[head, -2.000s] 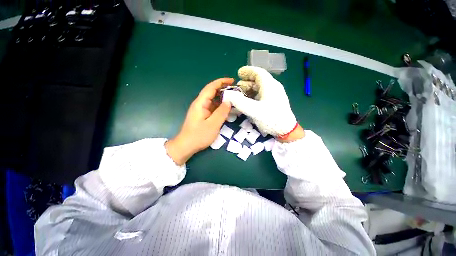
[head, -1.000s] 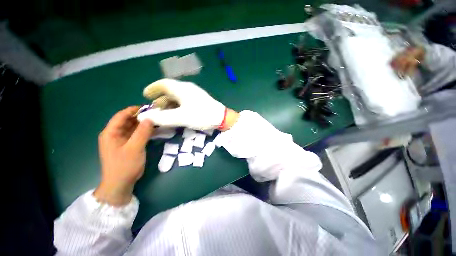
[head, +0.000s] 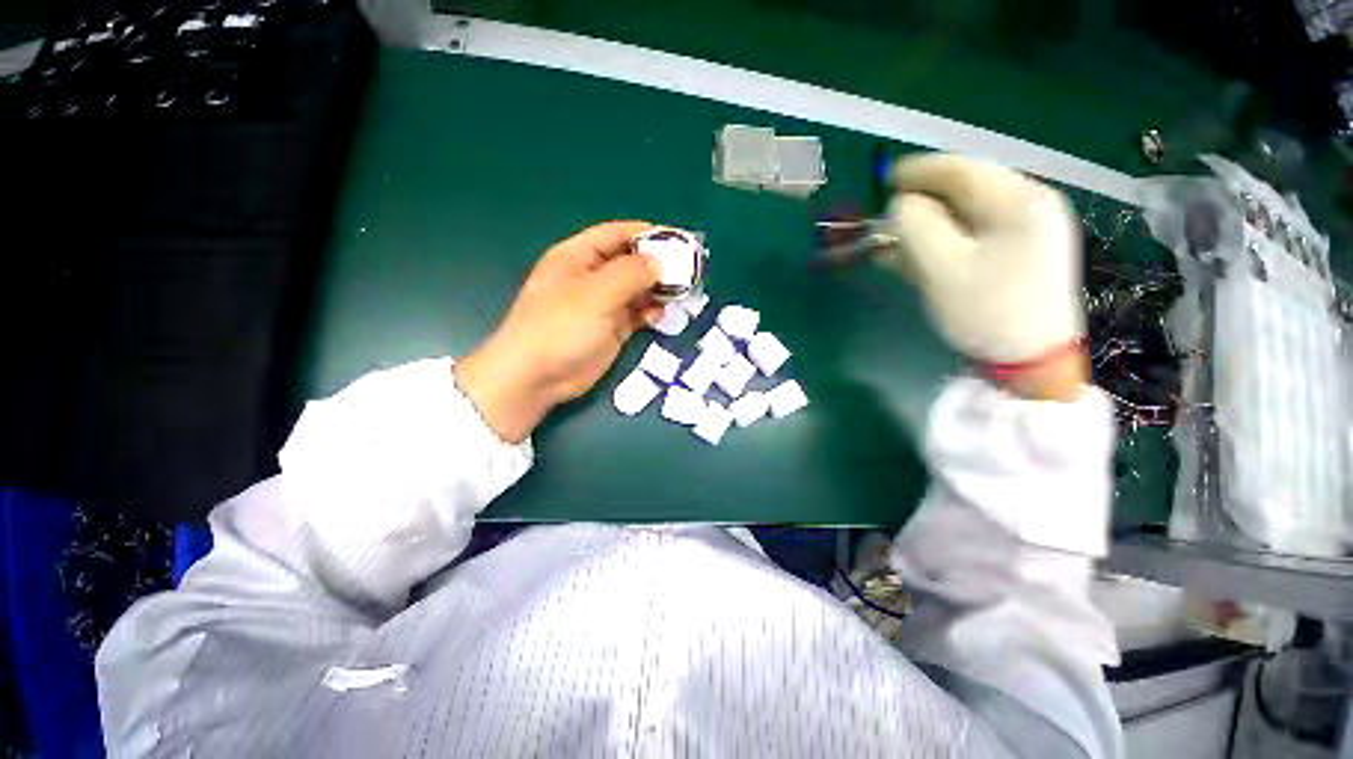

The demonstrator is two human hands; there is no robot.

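My bare left hand (head: 571,315) holds a round unit (head: 675,264) by its edge, above the mat. The unit has a metallic ring, with a white pad on its face. My gloved right hand (head: 987,252) is blurred; it holds a binder clip (head: 853,233) whose dark body points left toward the unit, well apart from it. Loose white pads (head: 727,371) lie in a pile just below and right of my left hand.
Two stacks of translucent squares (head: 772,159) lie near the white rail (head: 668,68). A blue pen (head: 883,160) is mostly hidden behind my right hand. A clip heap (head: 1135,319) and bagged parts pack (head: 1284,371) are at right. A black blister tray (head: 163,297) is at left.
My right hand has left the unit and moved right, and now holds a binder clip. The unit stays in my left hand, its white-padded face now visible. The view has swung back left.
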